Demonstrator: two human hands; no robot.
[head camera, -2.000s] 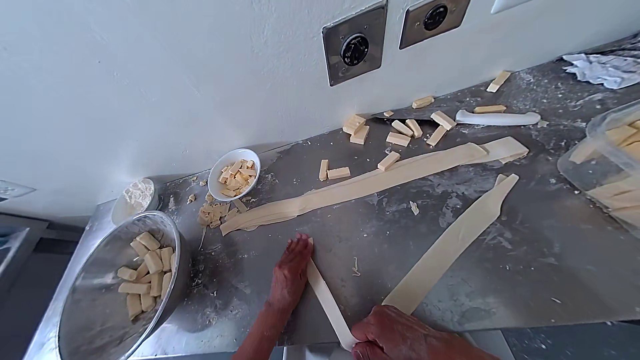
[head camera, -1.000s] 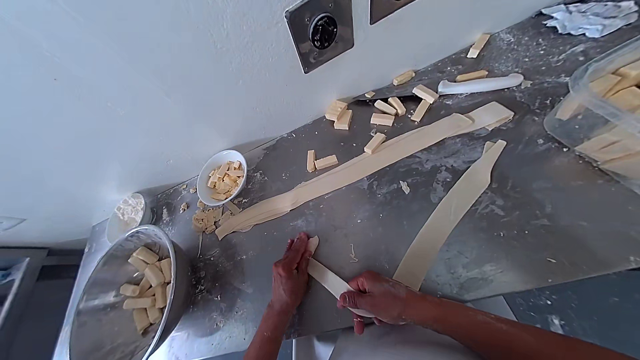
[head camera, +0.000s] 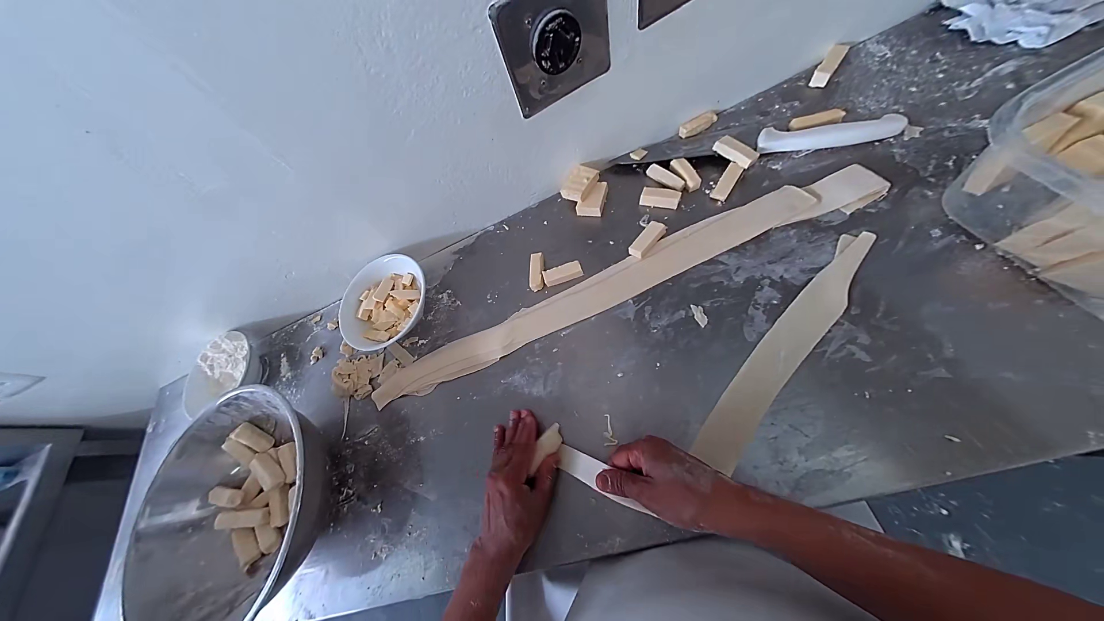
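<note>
My right hand (head camera: 660, 483) grips a narrow strip of dough (head camera: 591, 473) near the front edge of the steel worktop. At the strip's far end, my left hand (head camera: 517, 487) lies over a small dough-wrapped piece (head camera: 546, 446), its fingers on it and on the steel. What the piece holds inside is hidden. Just beyond my right hand a wider dough strip (head camera: 776, 362) runs up to the right. Behind both hands a long, layered dough strip (head camera: 586, 302) crosses the worktop, with a cheese stick (head camera: 647, 240) on its upper edge.
A large metal bowl (head camera: 302, 509) of wrapped sticks stands at the left, beside a tub of flour (head camera: 250, 362) and a white bowl (head camera: 345, 315) of cheese bits. Cheese sticks and a white-handled knife (head camera: 832, 134) lie along the wall. A clear plastic container (head camera: 992, 185) stands at right.
My right hand has lifted from low at the front edge and shifted along the strip. The strip's far end, flat beside my left hand earlier, now shows as a small roll under its fingers.
</note>
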